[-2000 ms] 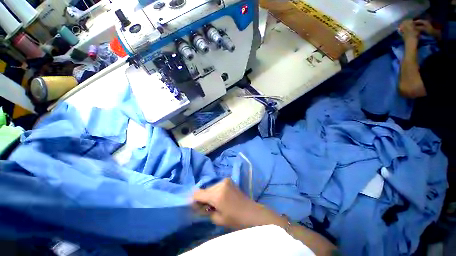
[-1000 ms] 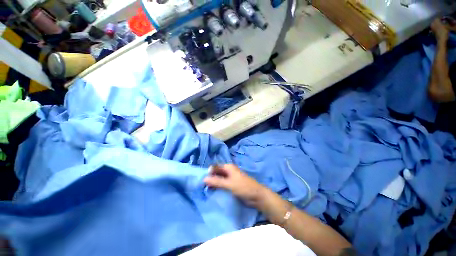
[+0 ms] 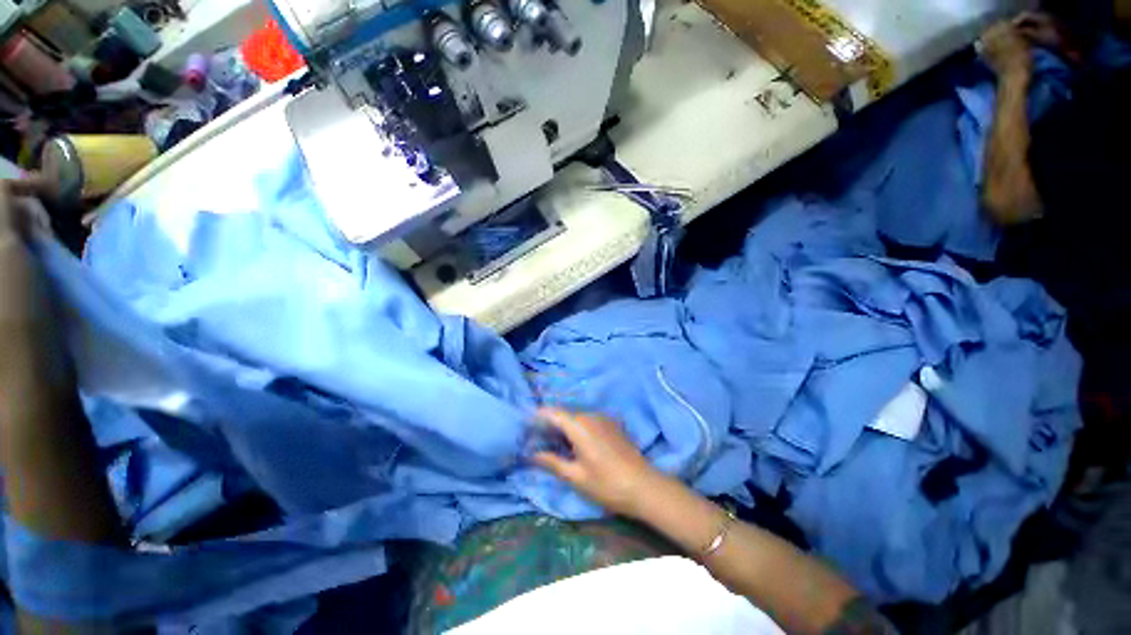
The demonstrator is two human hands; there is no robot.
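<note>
A light-blue garment piece (image 3: 360, 335) is stretched between my two hands in front of the machine table. My right hand (image 3: 589, 453) pinches its near right end; something dark shows inside the fingers but is too unclear to name. My left hand (image 3: 19, 217) is raised at the far left edge, blurred and partly cut off, with the cloth's other end at it. The overlock machine (image 3: 546, 124) stands above the cloth, its needle area (image 3: 416, 137) uncovered. More blue cloth lies on the table's left part.
A large blue garment heap (image 3: 856, 397) with a white scrap (image 3: 902, 411) lies at right. Cloth strips (image 3: 657, 254) hang from the table edge. A yellow cone (image 3: 106, 161) lies at upper left. Another person's arm (image 3: 1011, 149) holds blue cloth at upper right. Patterned green cloth (image 3: 521, 564) covers the lap.
My left arm has come into view at the left, raised with the cloth. The cloth is now pulled taut diagonally, and the lap is uncovered. My right hand still pinches the cloth.
</note>
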